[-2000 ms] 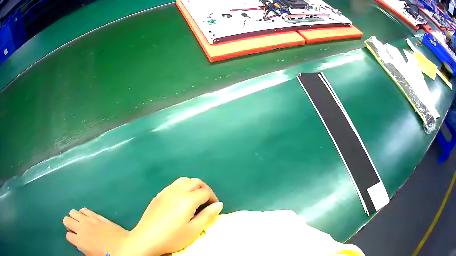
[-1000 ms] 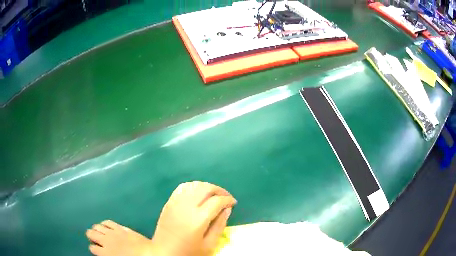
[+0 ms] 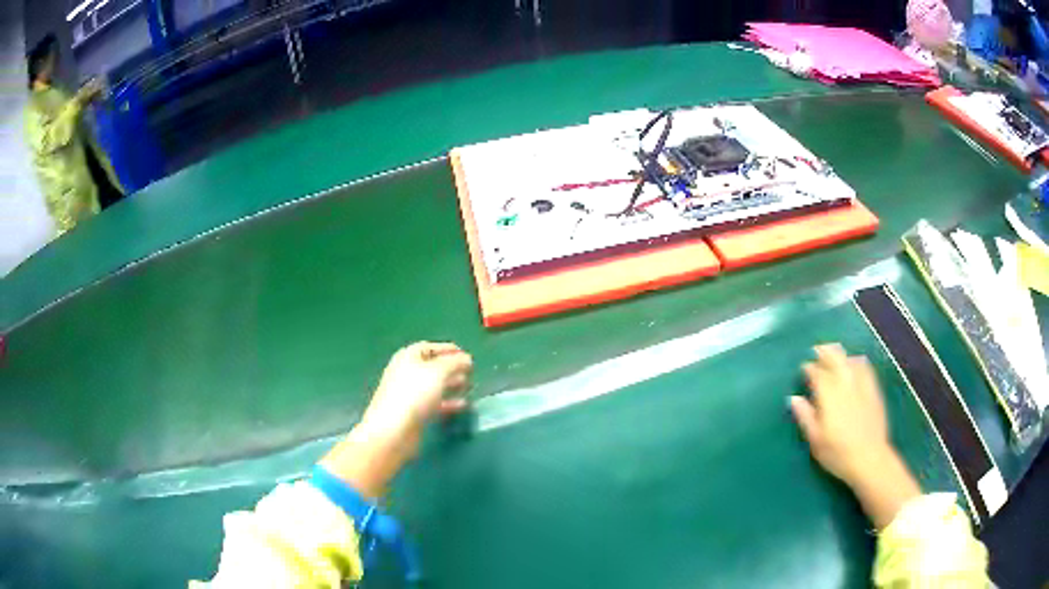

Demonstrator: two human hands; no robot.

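A white all-in-one chassis lies back panel up on orange-red foam pads, beyond both hands. It bears a black fan, dark cables and red wires. My left hand, with a blue band at the wrist, is over the green bench in front of the chassis's left side. Its fingers are loosely curled; their undersides are hidden. My right hand is palm down with fingers apart and nothing in it, left of the black tape strip sheet. Neither hand touches the chassis.
A white, yellow-edged strip bundle lies at the right edge. Pink sheets lie at the back right, near another unit on an orange-red pad. A person in yellow stands at the far left.
My hands have moved apart from close together at the bench's near edge: left forward, right over to the tape sheet. The view has risen, showing the whole chassis and the far side.
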